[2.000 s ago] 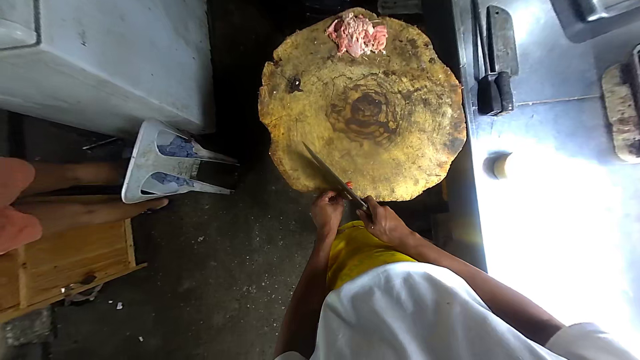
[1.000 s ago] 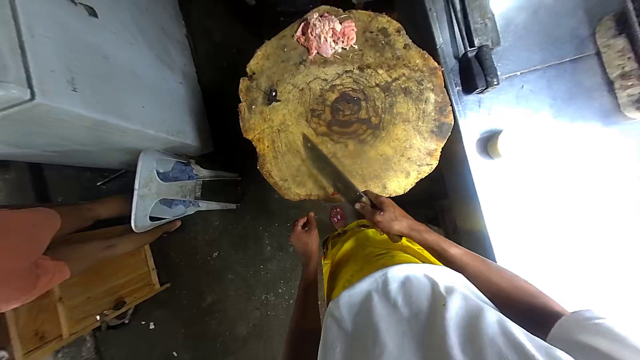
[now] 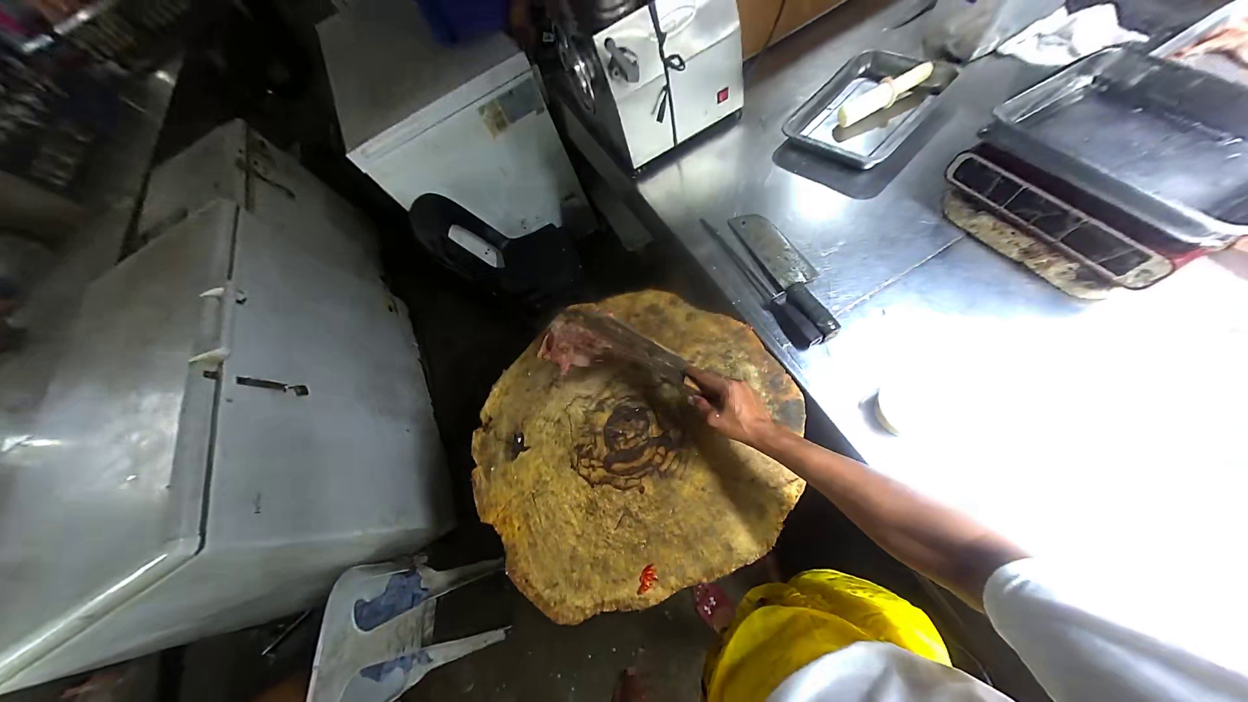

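My right hand (image 3: 731, 405) is closed on the handle of a wide-bladed knife (image 3: 634, 343), stretched over the far part of a round wooden chopping block (image 3: 556, 487). The blurred blade points left and lies over or against a small heap of raw meat (image 3: 570, 346) near the block's far left edge; whether it touches the meat is unclear. A small red piece (image 3: 647, 579) rests at the block's near edge. My left hand is out of view.
Right of the block, a steel counter (image 3: 673, 185) holds a cleaver (image 3: 775, 249), a black-handled tool, metal trays (image 3: 868, 146) and a wire grill rack (image 3: 1058, 219). White chest freezers (image 3: 322, 448) stand left. A plastic chair (image 3: 390, 624) is near the block; a white machine (image 3: 682, 78) stands beyond.
My right hand and the knife have moved from the block's near edge to the meat at its far side. My left hand has left the view. The view has shifted, showing more counter and freezers.
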